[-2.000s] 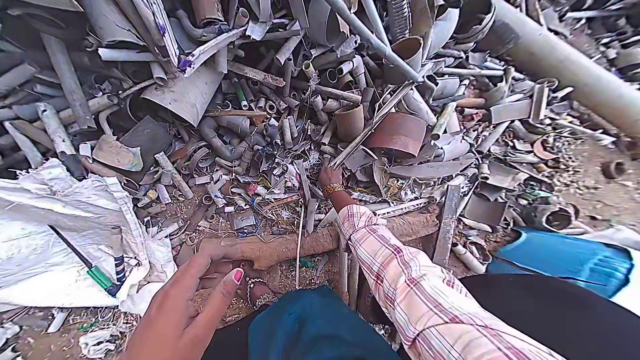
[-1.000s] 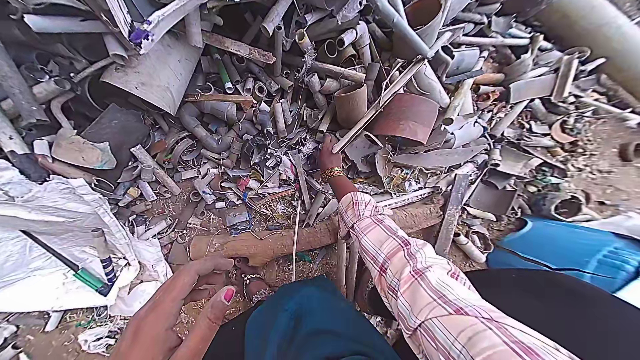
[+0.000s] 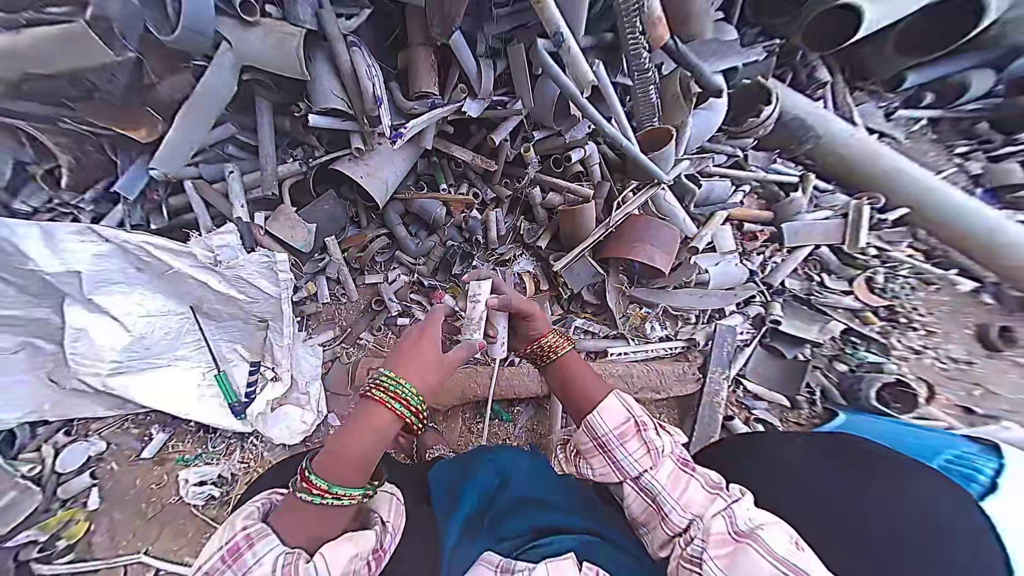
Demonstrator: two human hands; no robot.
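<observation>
In front of me my right hand (image 3: 518, 314) grips a short whitish plastic piece (image 3: 477, 310) near its upper end. Beneath that hand, a second white piece (image 3: 498, 334) lies close beside the first. My left hand (image 3: 428, 352) is at the left of the whitish piece, its thumb by the lower end; whether it grips the piece cannot be told. A thin pale rod (image 3: 490, 400) runs down from the second piece toward my lap. Below the hands lies a rough wooden log (image 3: 640, 378).
A heap of scrap plastic pipes (image 3: 560, 188) fills the ground ahead. White sacking (image 3: 144, 312) at left bears a green-handled screwdriver (image 3: 226, 387). A large grey pipe (image 3: 888, 168) slants at right. A flat bar (image 3: 714, 388) leans by the log, and blue plastic (image 3: 920, 448) lies at lower right.
My right hand has come back from the scrap heap and now holds a whitish piece. My left hand has moved up and right, beside it.
</observation>
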